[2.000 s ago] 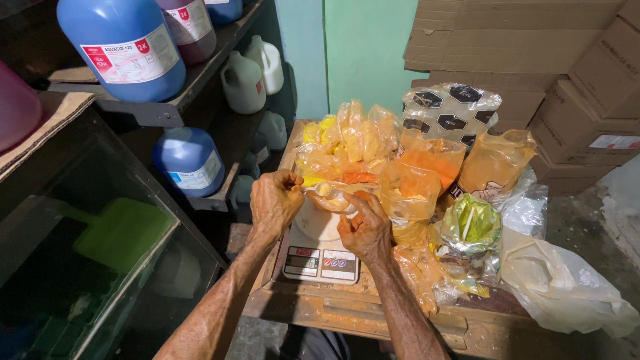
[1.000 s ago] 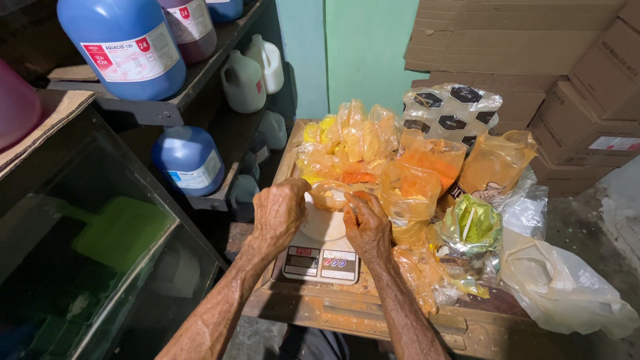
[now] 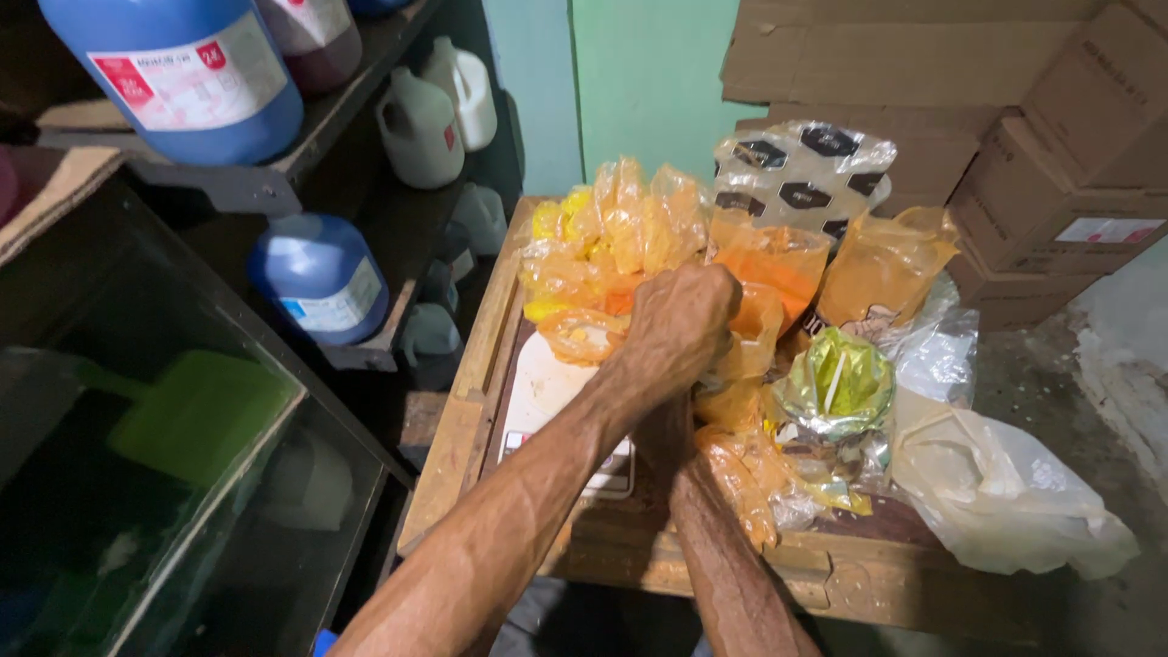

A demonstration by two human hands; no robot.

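My left hand (image 3: 686, 306) is fisted above the right side of a white digital scale (image 3: 547, 388), beside bags of orange powder (image 3: 771, 265). My right hand (image 3: 664, 415) is mostly hidden beneath it, and my forearms come close together there. What the fingers hold, if anything, is hidden. A small orange-tinted plastic bag (image 3: 581, 336) with pale contents lies on the scale's upper part, left of my hands. Behind it are tied plastic bags of yellow stuff (image 3: 630, 214). A green-lined bag (image 3: 839, 376) with a white stick stands to the right.
A wooden table (image 3: 456, 456) bears all this. Shelves at left hold blue jugs (image 3: 319, 274) and white jugs (image 3: 424, 128). A glass-sided case (image 3: 201, 511) stands at the near left. Cardboard boxes (image 3: 1058, 201) are stacked at the back right, and a white plastic bag (image 3: 995, 484) overhangs the table's right edge.
My left hand has moved right, away from the small bag on the scale, and now covers much of my right hand. The small bag, earlier between both hands, lies on the scale.
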